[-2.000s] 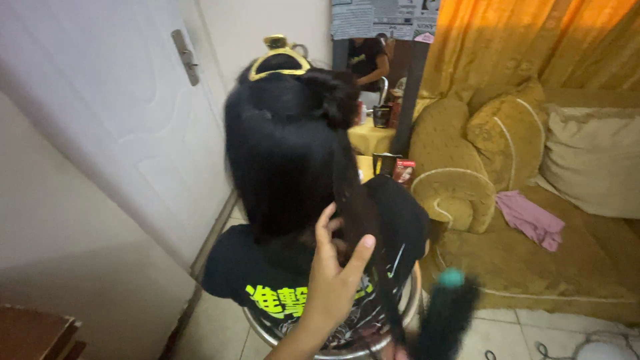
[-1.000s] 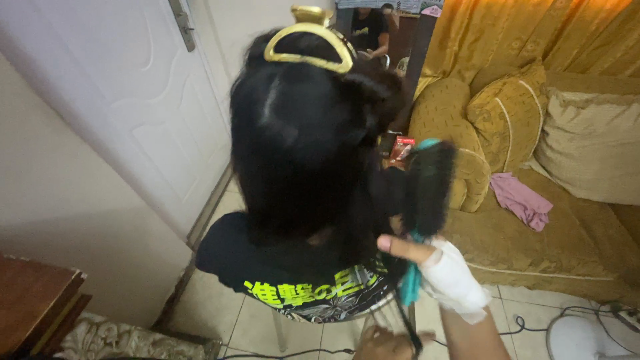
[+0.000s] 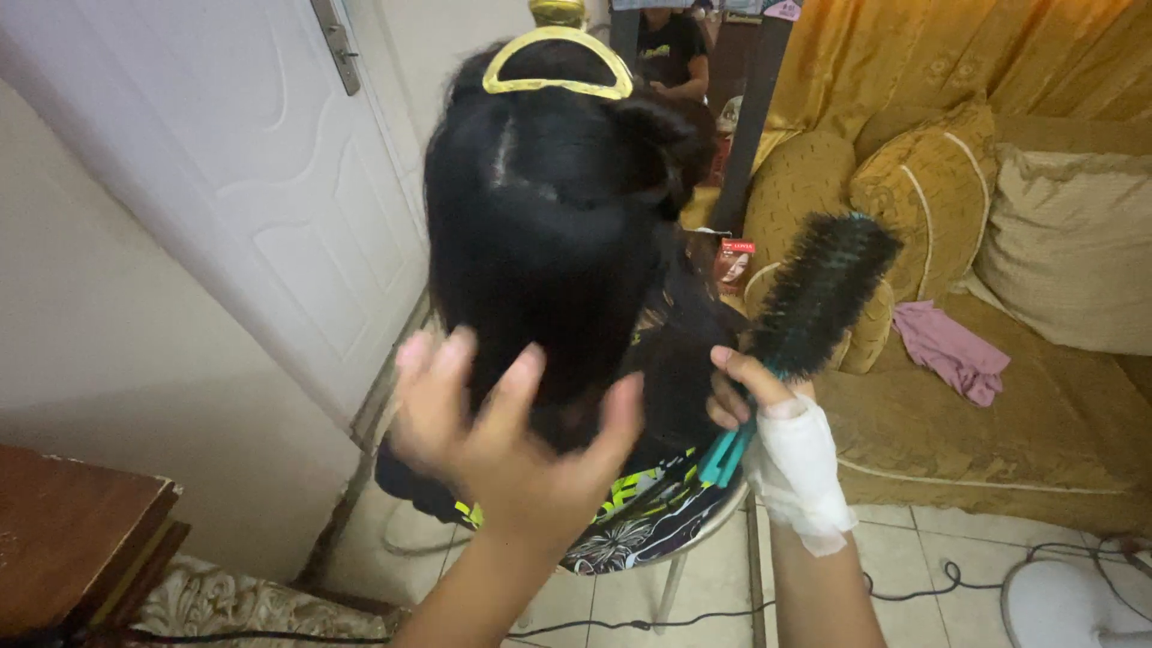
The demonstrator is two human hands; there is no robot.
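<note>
A seated person with long dark hair has their back to me. A gold claw clip holds the hair at the top of the head. My left hand, blurred, is spread behind the lower ends of the hair with nothing held in it. In my right hand, wrapped in white bandage at the thumb and wrist, is a round hairbrush with dark bristles and a teal handle. The brush points up and to the right, apart from the head. The person's dark printed shirt shows below my left hand.
A white door stands at the left, a brown wooden furniture corner at the lower left. On the right is a sofa with cushions and a pink cloth. A black cable crosses the tiled floor. A mirror stands ahead.
The left hand has come up from the bottom of the view to the hair, its fingers spread. The right hand still holds the brush, now tilted more to the right.
</note>
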